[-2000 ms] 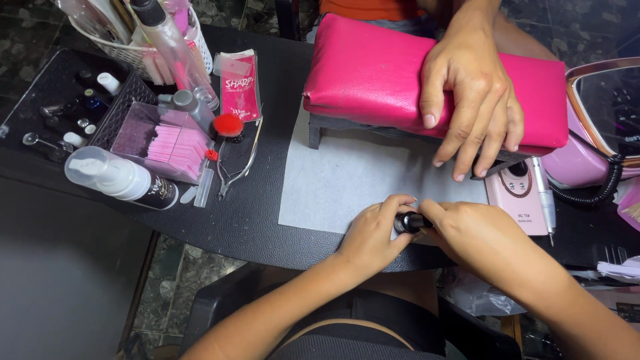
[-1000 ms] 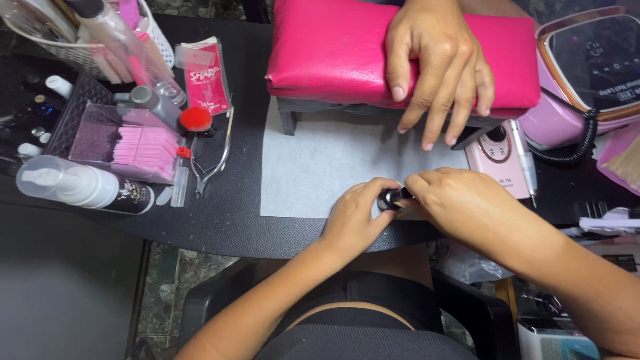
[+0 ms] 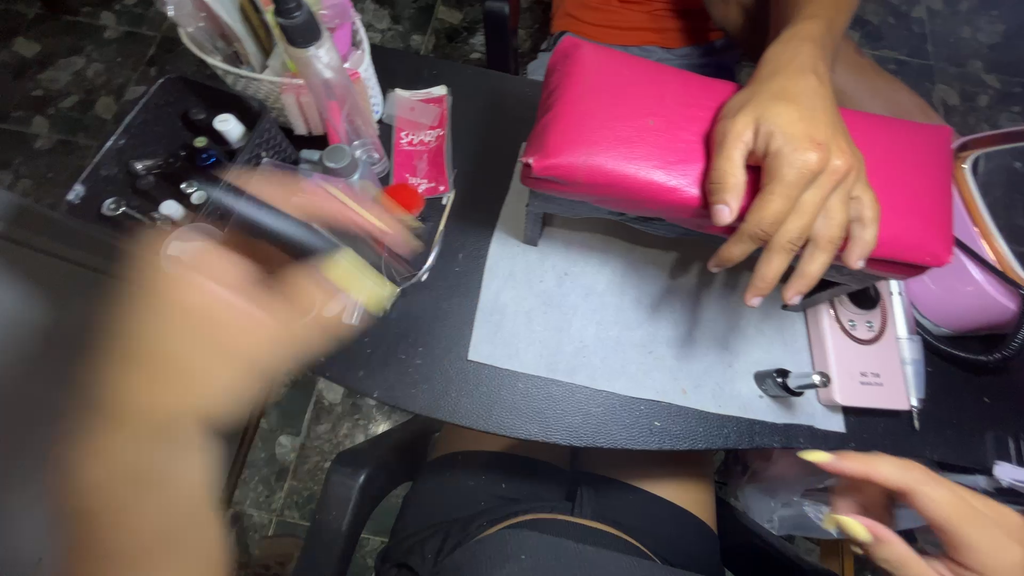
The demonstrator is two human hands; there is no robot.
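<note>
My left hand (image 3: 216, 312), badly blurred, is over the pink-lined clear box and the black basket of bottles (image 3: 120, 132). A dark cylindrical shape shows between its thumb and fingers; whether it is held is unclear. My right hand (image 3: 904, 500) is at the lower right, fingers apart, long yellow nails, holding nothing. A small dark bottle with a shiny metallic cap (image 3: 788, 382) is on the pale paper sheet (image 3: 632, 320), above and left of my right hand. Another person's hand (image 3: 800, 168) rests over a pink padded armrest (image 3: 640, 136), fingers hanging past its front edge.
A white basket of tools (image 3: 276, 88) stands at the upper left, beside a pink packet (image 3: 422, 144). A red round-topped item (image 3: 404, 198) and a metal tool lie near it. At right are a pink nail drill unit (image 3: 868, 356), its handpiece (image 3: 904, 336) and a pink lamp (image 3: 960, 292).
My hands have parted: the left went to the boxes at left, the right to the lower right. The dark bottle they held together now is on the paper.
</note>
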